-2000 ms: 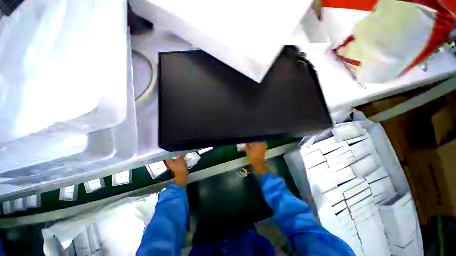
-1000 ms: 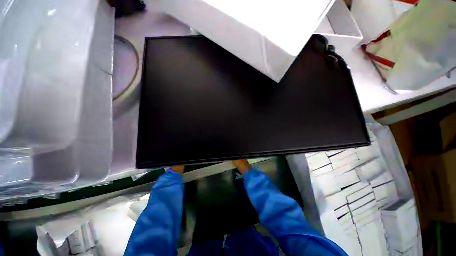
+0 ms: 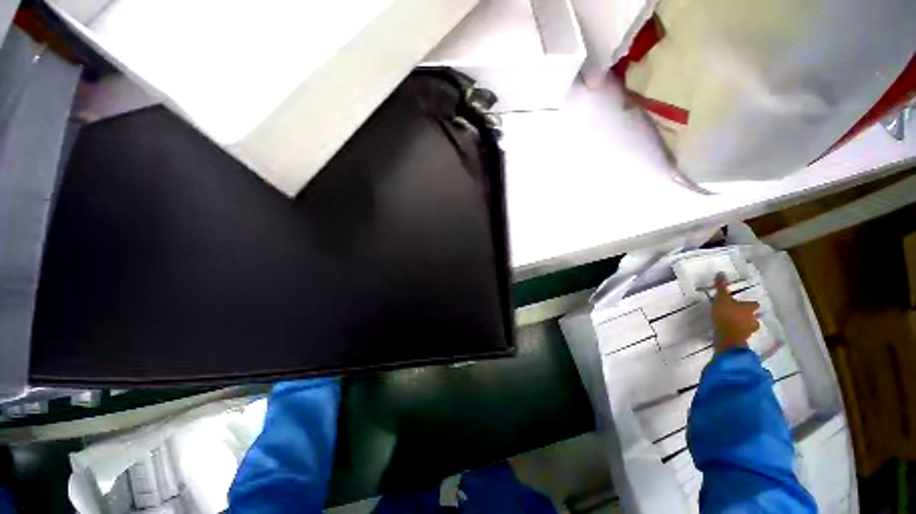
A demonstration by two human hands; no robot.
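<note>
Small white boxes (image 3: 628, 333) stand in tight rows in the right-hand bin (image 3: 587, 351), which has a white liner. My right hand (image 3: 735, 319) is over the far part of this bin, its index finger touching a white box (image 3: 706, 269) at the top of the rows. Whether the fingers grip it cannot be told. My left hand is hidden under the black flat panel (image 3: 271, 251); only its blue sleeve shows. The left-hand bin (image 3: 216, 427) has a crumpled white liner and a few boxes at one side.
The white shelf (image 3: 593, 201) bears the panel, an open white box (image 3: 522, 75) and a red-and-white bag (image 3: 763, 100). The green belt (image 3: 552, 284) shows below its edge. Brown cartons (image 3: 874, 371) stand at the far right. A dark surface (image 3: 472, 412) lies between the bins.
My right hand has moved from the shelf's edge to the far part of the right-hand bin. My left hand has gone out of sight under the panel. The view has shifted to the right.
</note>
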